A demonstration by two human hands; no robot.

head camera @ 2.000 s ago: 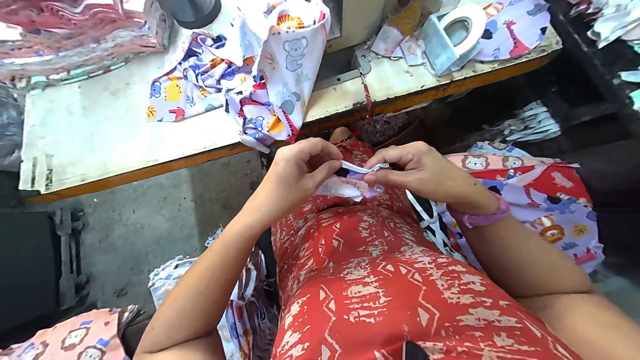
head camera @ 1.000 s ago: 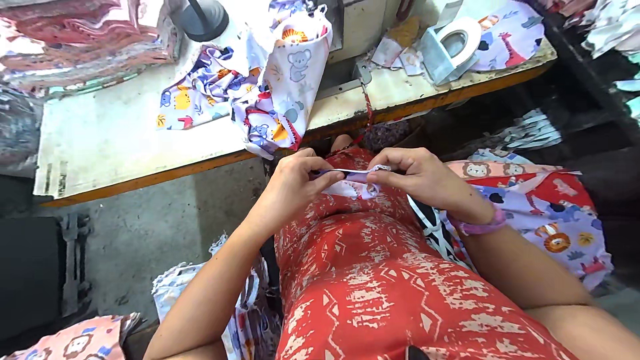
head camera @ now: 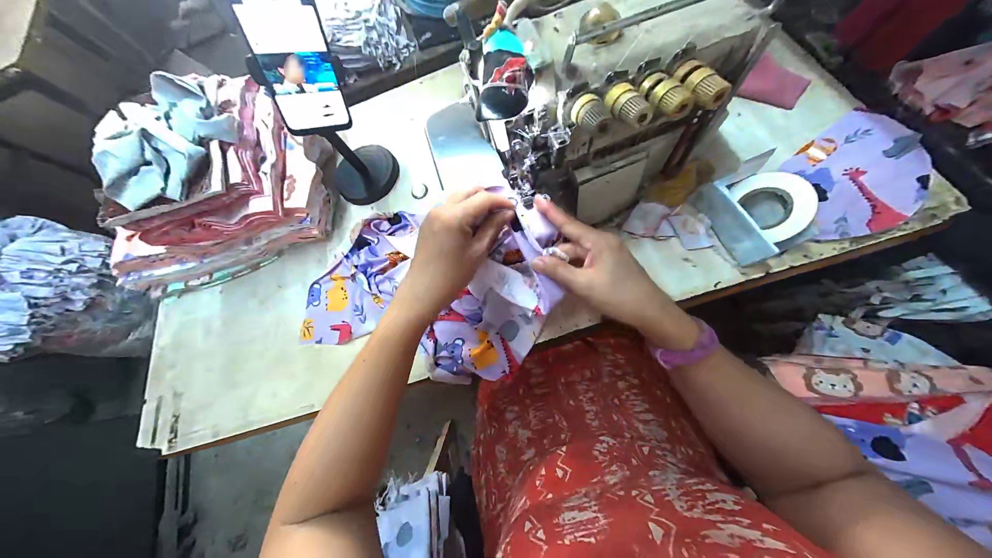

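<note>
An overlock sewing machine [head camera: 620, 132] with several brass-coloured tension knobs stands on the table. Just in front of its needle and presser foot area [head camera: 527, 182], my left hand [head camera: 465, 240] pinches the edge of a lilac animal-print fabric piece [head camera: 496, 310]. My right hand [head camera: 597, 267] holds the same fabric from the right, thumb and fingers closed on it, with a purple band at the wrist. The rest of the fabric lies bunched under my hands and hangs over the table's front edge. Whether the edge lies under the foot is hidden by my fingers.
At the left stand a stack of folded fabric [head camera: 225, 186] and a phone [head camera: 298, 70] on a black stand [head camera: 366, 174]. A tape roll [head camera: 775, 205] in a holder and a round printed piece [head camera: 860, 174] lie at the right. More printed fabric [head camera: 891, 380] is beside my right arm.
Both hands have moved from above my lap up to the machine's needle area, onto the printed fabric on the table. The view has shifted to show more of the machine.
</note>
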